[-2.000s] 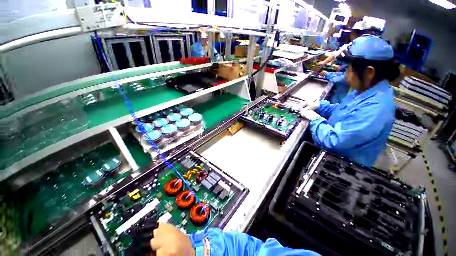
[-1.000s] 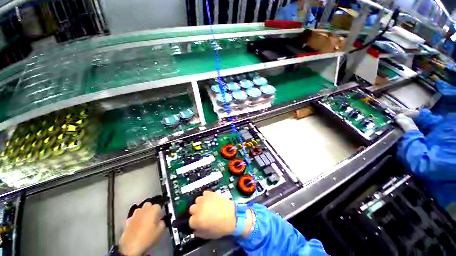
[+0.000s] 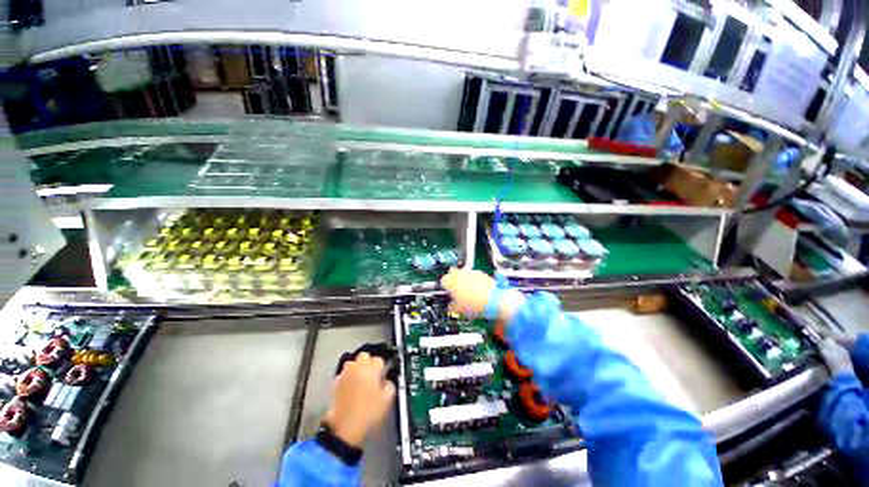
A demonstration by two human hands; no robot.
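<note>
A green circuit board (image 3: 412,380) lies in a dark pallet in front of me. It carries three parallel white heatsink bars (image 3: 457,373) and orange toroidal inductors (image 3: 534,400), partly covered by my right sleeve. My right hand (image 3: 469,291) is over the board's far edge, by the shelf front; its fingertips are not clear, so I cannot tell whether it holds anything. My left hand (image 3: 360,398), with black fingertips, is just left of the board; its fingers are curled and blurred, and I cannot tell whether they hold anything.
The shelf (image 3: 286,203) holds a tray of yellow-black parts (image 3: 233,245), a clear tray with two teal discs (image 3: 434,260) and a fuller tray of teal discs (image 3: 548,238). Other boards lie left (image 3: 57,380) and right (image 3: 753,323) on the line. A coworker's blue sleeve (image 3: 846,409) is at the right.
The view has turned left. My right hand has moved from the board's near left corner to its far edge. Three heatsink bars now show. My left hand stays by the board's left side.
</note>
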